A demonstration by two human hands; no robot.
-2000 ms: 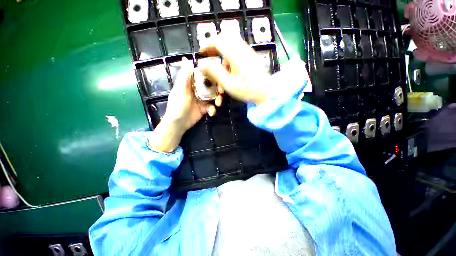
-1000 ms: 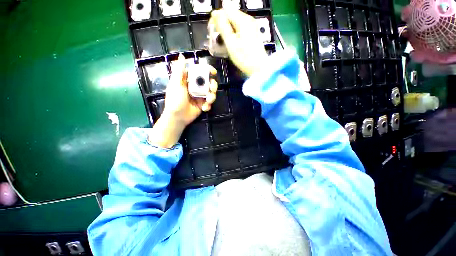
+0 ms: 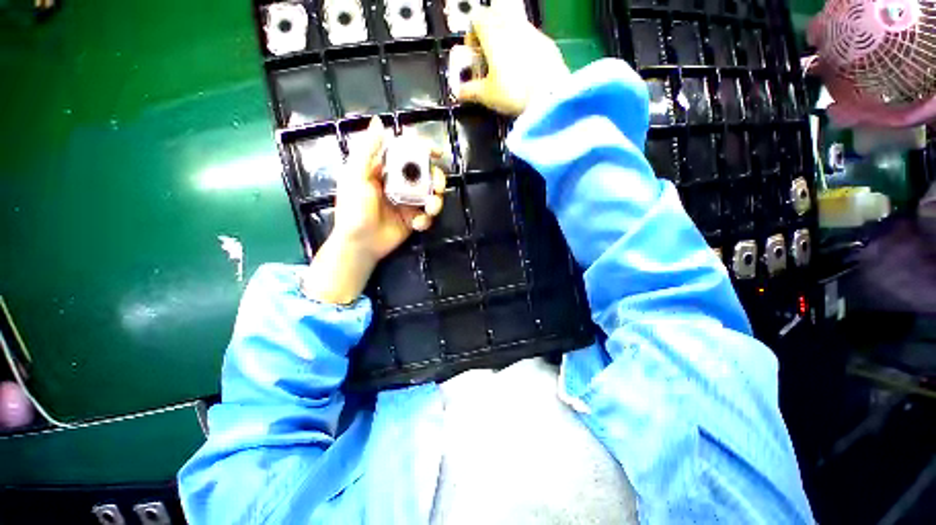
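My left hand holds a silvery-white metal part with a dark round centre hole, above the middle of the black blister tray. My right hand is at the tray's upper right, its fingertips on another metal part in the second row. Whether that part is lifted cannot be told. Several parts stand in the tray's top row, such as one at the left end. The pockets left of my right hand in the second row are empty.
A second black tray stands to the right, with several parts along its lower and right side. A pink fan is at upper right, a pale yellowish bottle below it. A white scrap lies on the green bench top.
The part in the second row's middle pocket has gone. My right hand has moved right to the part beside that pocket. My left hand keeps holding its part in nearly the same place.
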